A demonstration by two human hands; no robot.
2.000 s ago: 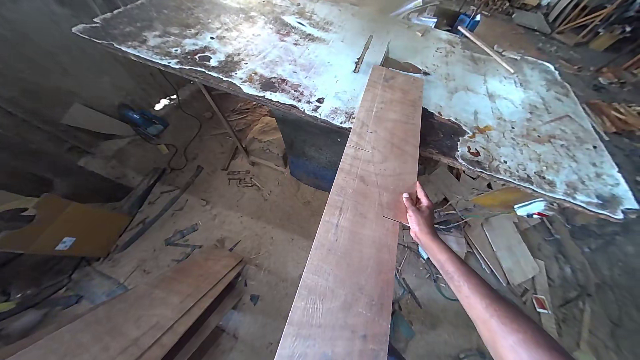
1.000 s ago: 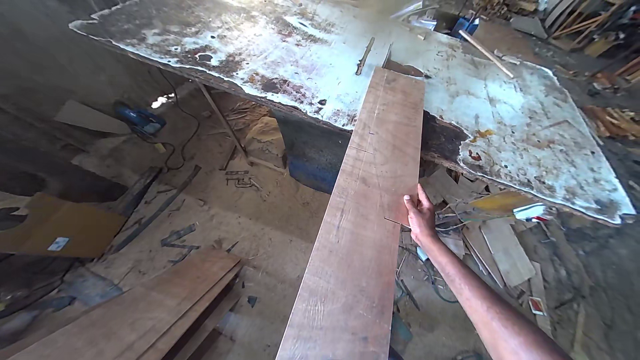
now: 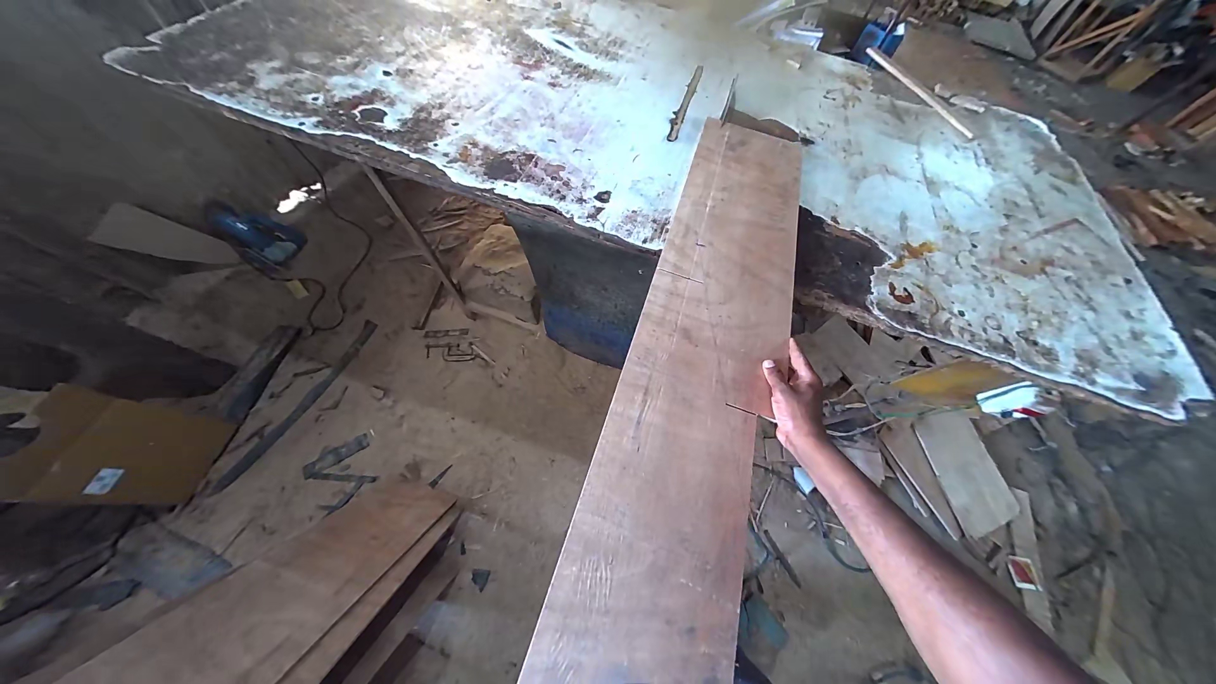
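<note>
A long, flat wooden board (image 3: 679, 380) runs from the bottom of the view up onto a worn, pale-topped worktable (image 3: 589, 114). My right hand (image 3: 796, 394) is closed on the board's right edge, thumb on the upper face and the other fingers partly hidden. Just in front of the thumb a short dark line or cut marks that edge, and another crosses the left edge farther up. A thin upright metal piece (image 3: 730, 100), which looks like a saw blade, stands at the board's far end by a dark opening in the tabletop. My left hand is out of sight.
A narrow stick (image 3: 684, 103) and a long wooden strip (image 3: 920, 93) lie on the tabletop. More boards (image 3: 285, 579) are stacked at the lower left. A blue corded power tool (image 3: 255, 237), cardboard (image 3: 123, 442) and wood offcuts (image 3: 964, 475) lie on the floor.
</note>
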